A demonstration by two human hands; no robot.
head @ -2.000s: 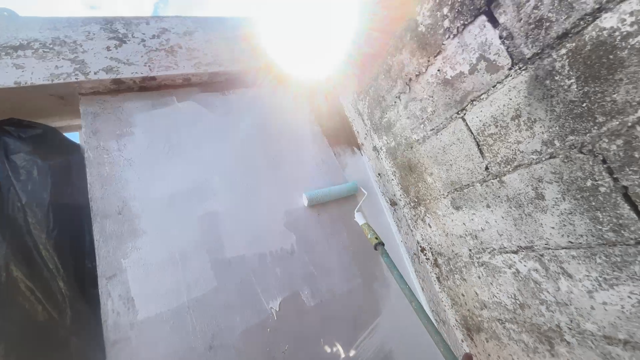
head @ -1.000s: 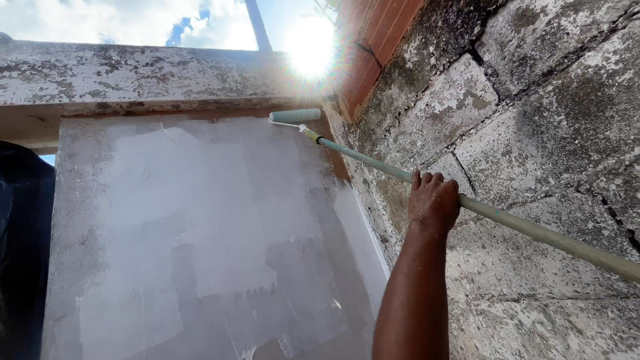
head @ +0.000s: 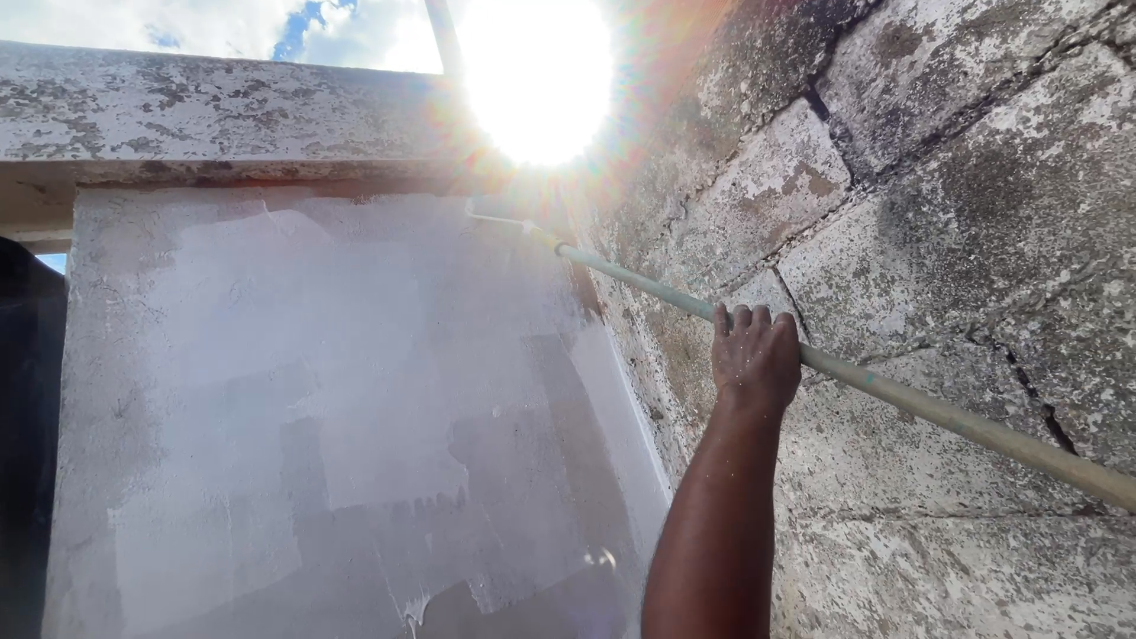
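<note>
My left hand (head: 756, 355) is closed around the long pale-green pole (head: 657, 288) of a paint roller, with the back of the hand towards me and the forearm rising from the bottom edge. The pole slants from the lower right up to the wire roller frame (head: 501, 218) near the upper right of the painted wall panel (head: 355, 355). Glare washes out the roller cover, so its contact with the wall cannot be made out. Patches of lighter, wet-looking paint overlap on the panel. My right hand is outside the view.
A rough block wall (head: 958, 266) with deep cracks runs along the right. Above the panel lies a weathered concrete beam (head: 222, 111) with flaking paint, beneath bright sky and sun. Black plastic sheeting (head: 27, 426) hangs at the far left.
Two seconds ago the roller was lower on the panel; by one second ago it was up at the top right, with my left hand in view on the pole. Glare now hides its cover.
</note>
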